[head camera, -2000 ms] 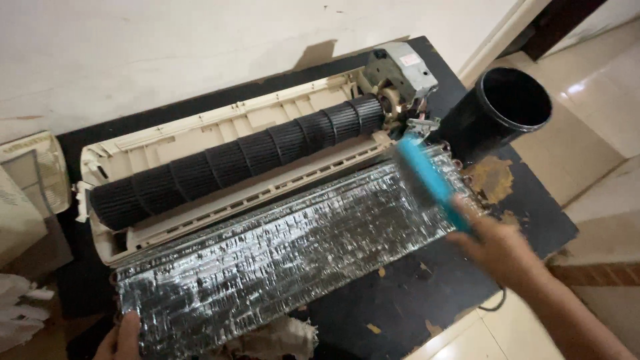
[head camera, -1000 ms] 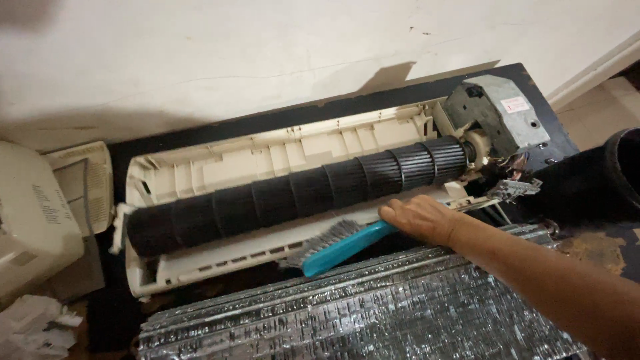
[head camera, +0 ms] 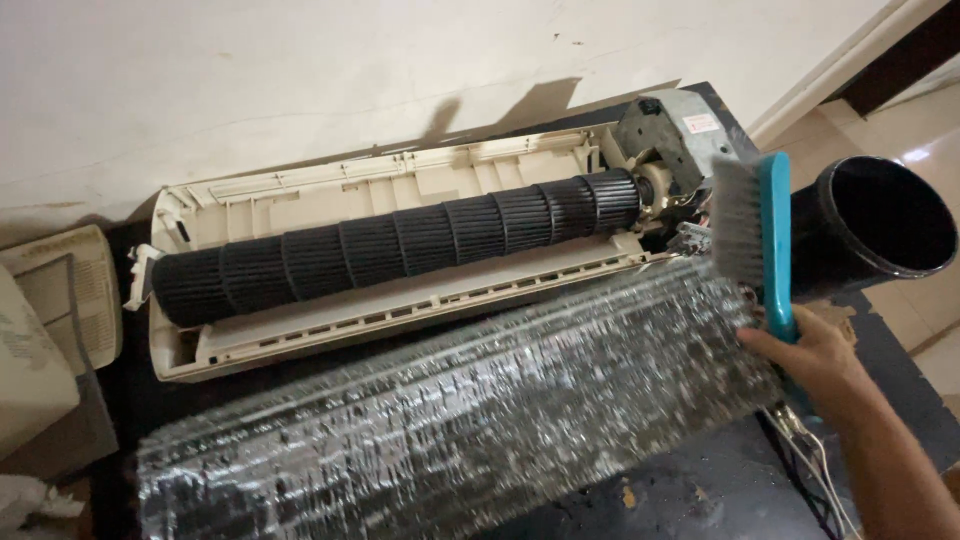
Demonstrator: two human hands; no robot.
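My right hand point(head camera: 817, 360) is closed around the handle of a blue brush point(head camera: 778, 247), held upright with its grey bristles facing left, over the right end of a finned metal evaporator coil point(head camera: 465, 390). The coil has a shiny, wet-looking surface with many bent fins. Behind it lies the cream plastic chassis point(head camera: 322, 337) of a split air conditioner, holding a black cylindrical blower fan point(head camera: 397, 244). A grey metal box point(head camera: 667, 135) with a label joins the fan's right end. My left hand is out of view.
A black cylindrical container point(head camera: 832, 217) stands at the right. Cream plastic covers point(head camera: 37, 337) lie at the left, near crumpled white material point(head camera: 30, 506). Cables point(head camera: 814, 465) hang by the coil's right end. The black tabletop point(head camera: 675, 480) has worn patches; a wall rises behind.
My right hand has moved right with the brush, from in front of the blower fan to the coil's right end, and the brush now points up. My left hand, at the coil's left corner earlier, is out of view.
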